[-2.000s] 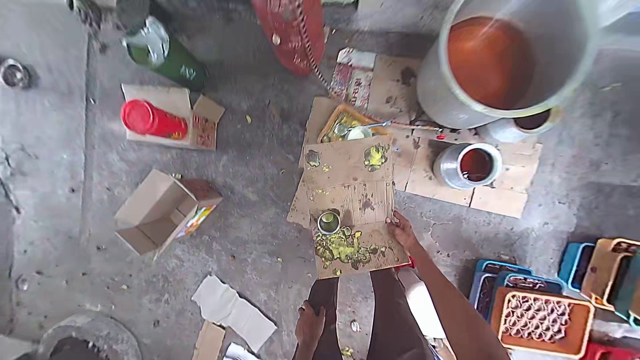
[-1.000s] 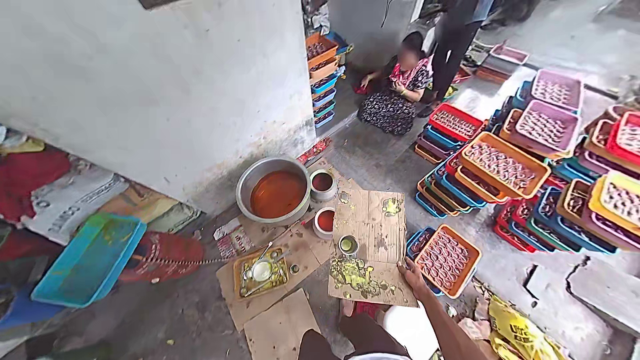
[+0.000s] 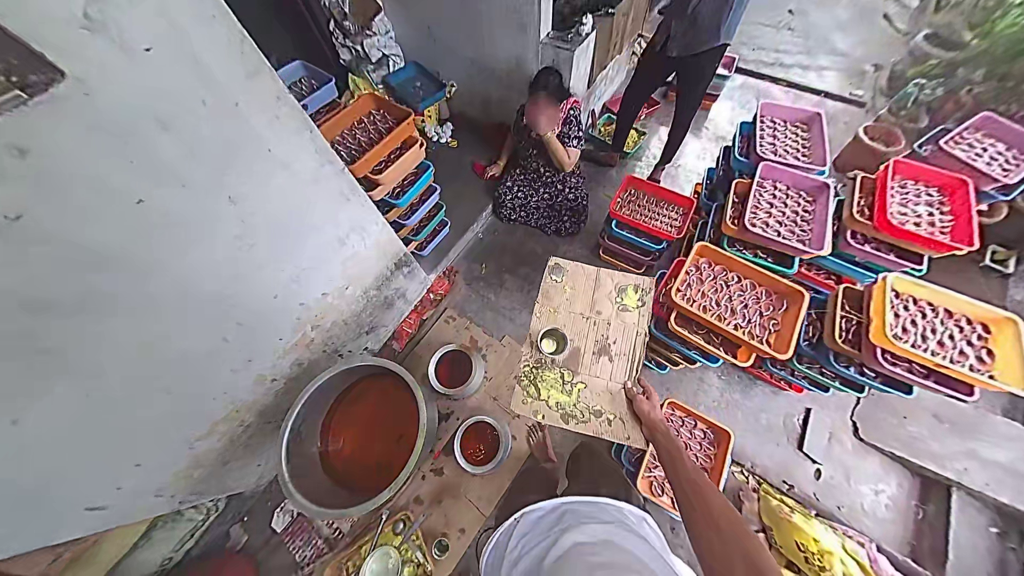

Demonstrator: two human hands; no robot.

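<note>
My right hand (image 3: 645,402) grips the lower right edge of a flat cardboard sheet (image 3: 600,320), held out in front of me. Yellow smears cover the sheet's lower left part, with a smaller patch near its top right corner. A small metal cup (image 3: 553,342) stands on the left side of the sheet, some pale stuff inside. My left hand is out of view. Left of the sheet, a large metal pot (image 3: 290,448) of red-brown liquid and two smaller pots, one (image 3: 482,445) with red liquid and one (image 3: 456,371) with dark red liquid, stand on floor cardboard.
Stacked plastic trays, topped by an orange tray (image 3: 792,352) of small curled pieces, fill the right side. More trays (image 3: 413,136) are piled by the wall (image 3: 200,240). A person (image 3: 540,176) sits on the floor ahead; another (image 3: 692,72) stands behind. A spoon and bowl (image 3: 382,562) lie at bottom.
The view has swung widely, from the floor and boxes to the seated person and stacked trays. My left hand, seen at first, has left the view. My right hand still holds the cardboard with the cup.
</note>
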